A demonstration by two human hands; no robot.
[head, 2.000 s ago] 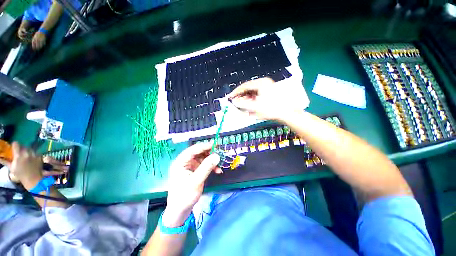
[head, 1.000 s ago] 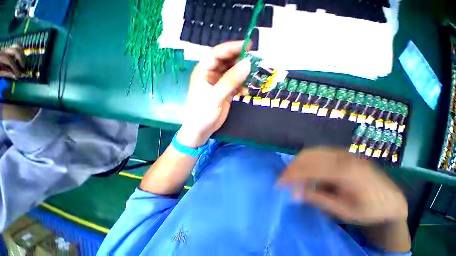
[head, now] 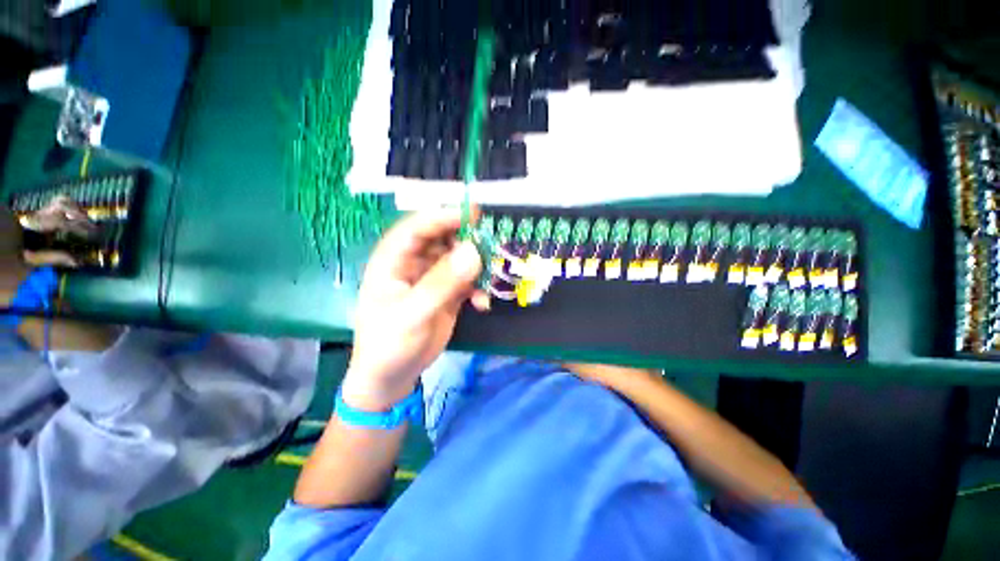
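Observation:
My left hand (head: 411, 301), with a blue strap at the wrist, pinches a green board strip (head: 476, 132) that stands up from the fingers. Small boards with pale wires and yellow-white plugs (head: 531, 283) hang at its lower end, over the left part of the black work tray (head: 636, 316). The tray has a long row of circuit boards (head: 658, 233) along its far edge and a short second row at its right. My right hand is not in view; only the forearm (head: 702, 427) shows, its end hidden behind my blue clothing near my lap.
Black pads (head: 450, 110) lie on a white backing sheet (head: 647, 142) beyond the tray. Green scrap rails (head: 329, 164) lie left of it, a pale blue slip (head: 873, 162) right. A full tray (head: 967, 219) stands far right. A neighbouring worker's hand (head: 55, 236) is over a tray at left.
The view has shifted. My right hand left the black pads, passed blurred over my lap, and is now hidden. My left hand still holds the strip.

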